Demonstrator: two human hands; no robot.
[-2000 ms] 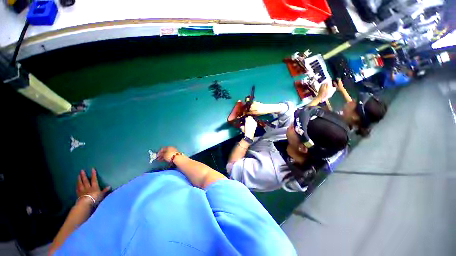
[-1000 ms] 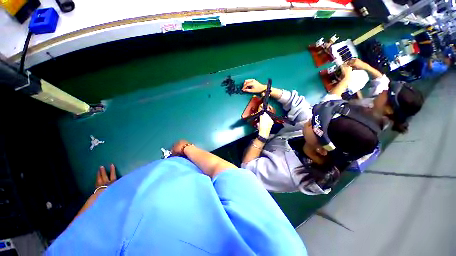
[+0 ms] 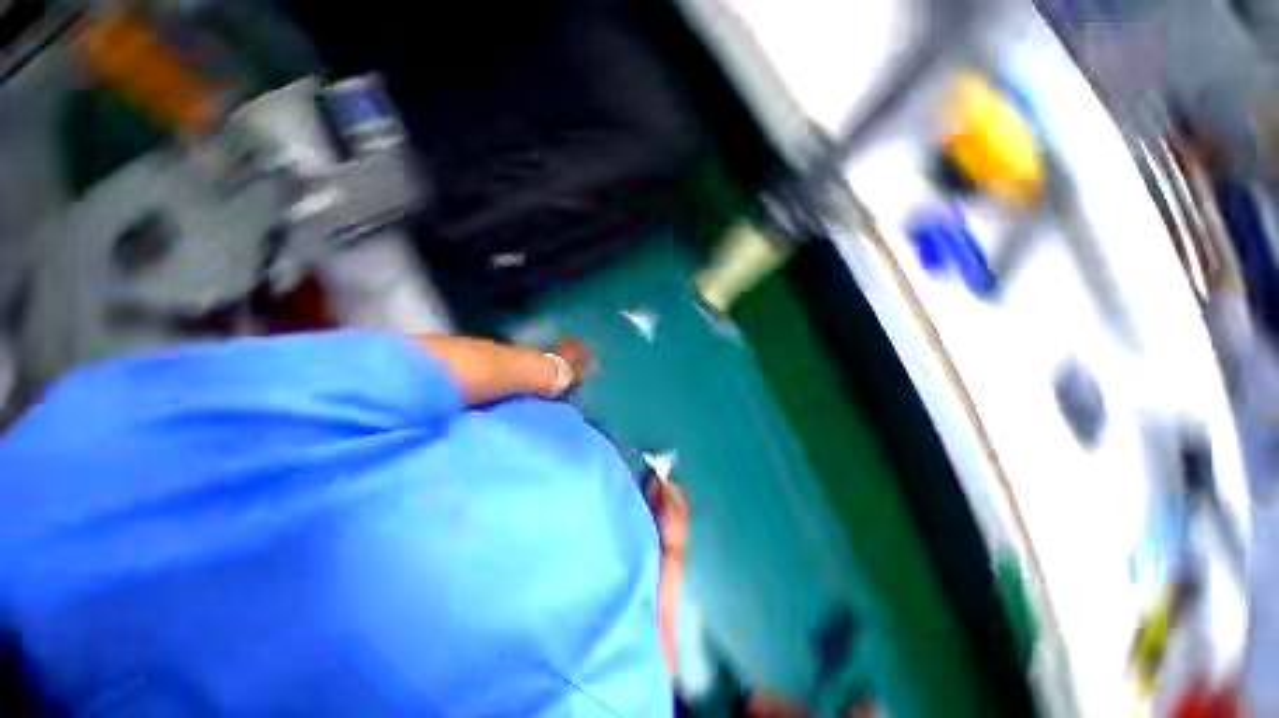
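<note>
The view is strongly blurred. My left hand (image 3: 572, 362) is small and smeared at the near edge of the green mat, beside a silver-white hub bracket (image 3: 641, 323) that lies on the mat apart from it. My right hand (image 3: 669, 516) is at the mat's near edge, its fingertips at a second silver-white hub bracket (image 3: 659, 463). Blur hides whether these fingers grip the bracket or only touch it. The fingers of my left hand cannot be made out.
Black stacked trays (image 3: 561, 126) stand beyond the mat's end. Grey and white machinery (image 3: 330, 183) is at the upper left. A long white shelf (image 3: 1024, 407) runs along the right with blue and yellow items. A dark cluster (image 3: 837, 638) and blurred hands are at the bottom.
The view has swung left, bringing in the machinery and trays, and most of the coworkers have left the picture. The right hand stays by the same bracket; both brackets still lie on the mat.
</note>
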